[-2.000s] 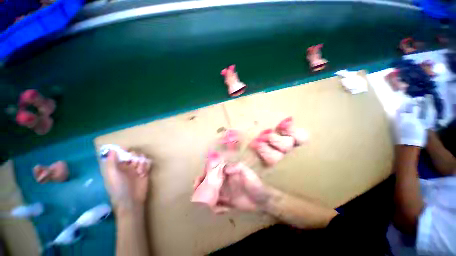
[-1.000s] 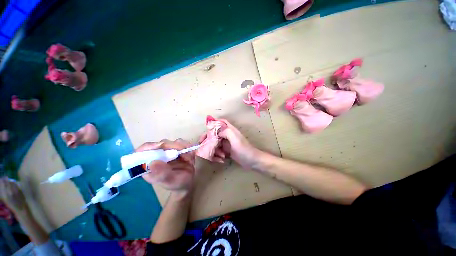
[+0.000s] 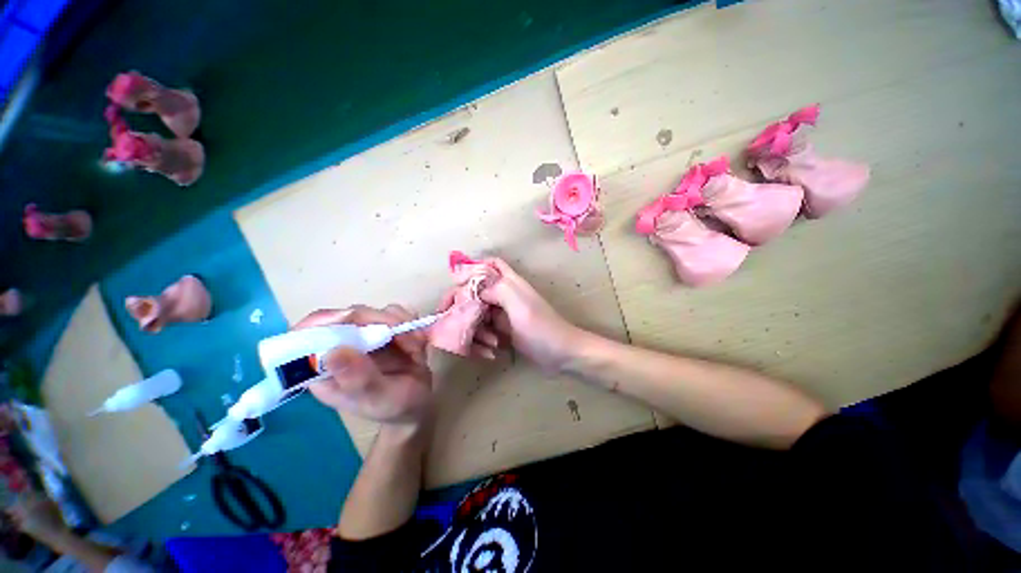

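Note:
My left hand [image 3: 375,369] holds a white glue bottle [image 3: 308,356] with a dark label, tilted sideways. Its long thin tip points right and meets the pink figure part [image 3: 457,322]. My right hand [image 3: 524,319] grips that part, with its red-pink trim at the top; my fingers hide some of it. A pink part with a round rose [image 3: 573,196] stands on the cardboard mat [image 3: 381,213], near the seam. Three pink parts with red-pink trim [image 3: 756,209] lie in a row at the right.
Spare white glue bottles [image 3: 143,392] and black scissors [image 3: 244,492] lie at left. A pink part [image 3: 174,303] lies on the blue-green surface. The green belt [image 3: 336,78] carries several pink parts. Red-pink pieces [image 3: 305,548] show by my lap. Another person's hand [image 3: 39,517] is at lower left.
Since two seconds ago, my left hand has brought the glue bottle over to the part in my right hand. Over the last second both hands have barely moved; the view has shifted slightly.

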